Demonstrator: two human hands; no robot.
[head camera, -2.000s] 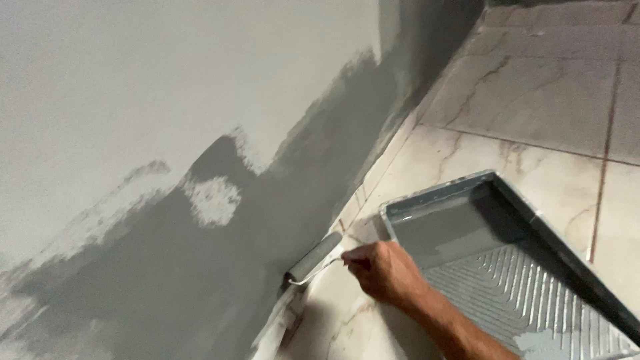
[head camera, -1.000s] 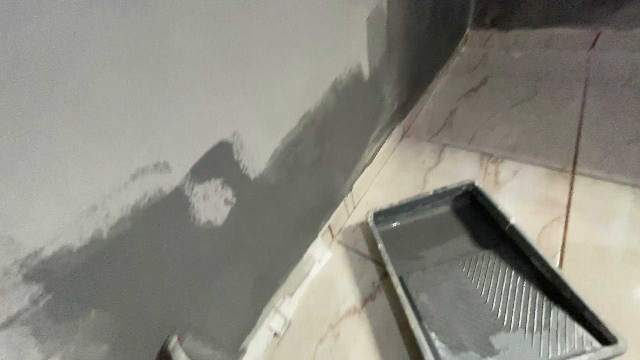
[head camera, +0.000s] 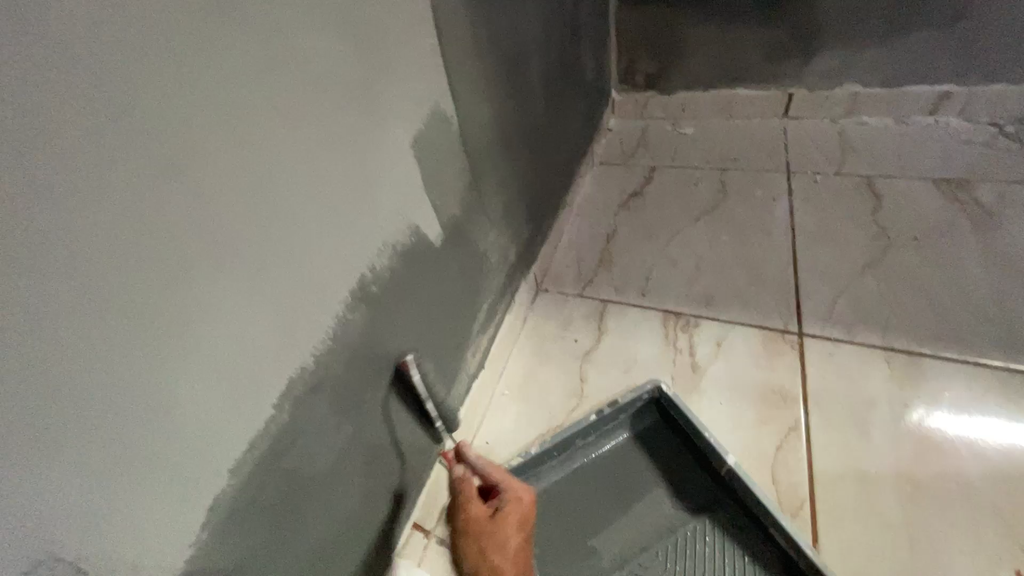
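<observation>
My right hand (head camera: 492, 512) is closed round the red handle of a small paint roller (head camera: 424, 400), low in the middle of the view. The roller's head rests against or just off the wall (head camera: 240, 200), over dark grey paint near the skirting; contact cannot be told. Light grey covers the upper left of the wall, with a ragged edge where the dark paint meets it. Right beside my hand, a paint tray (head camera: 740, 472) with grey paint in its well and a ribbed slope lies on the floor. My left hand is out of view.
Glossy marble-look floor tiles (head camera: 688, 232) with brown joints spread to the right. Tile skirting (head camera: 500, 336) runs along the wall's foot to the corner. A dark wall (head camera: 824, 48) closes off the far side, with a pale tile skirting below it.
My right hand and the roller, out of sight one second ago, are back in view against the painted part of the wall. The view has swung toward the corner.
</observation>
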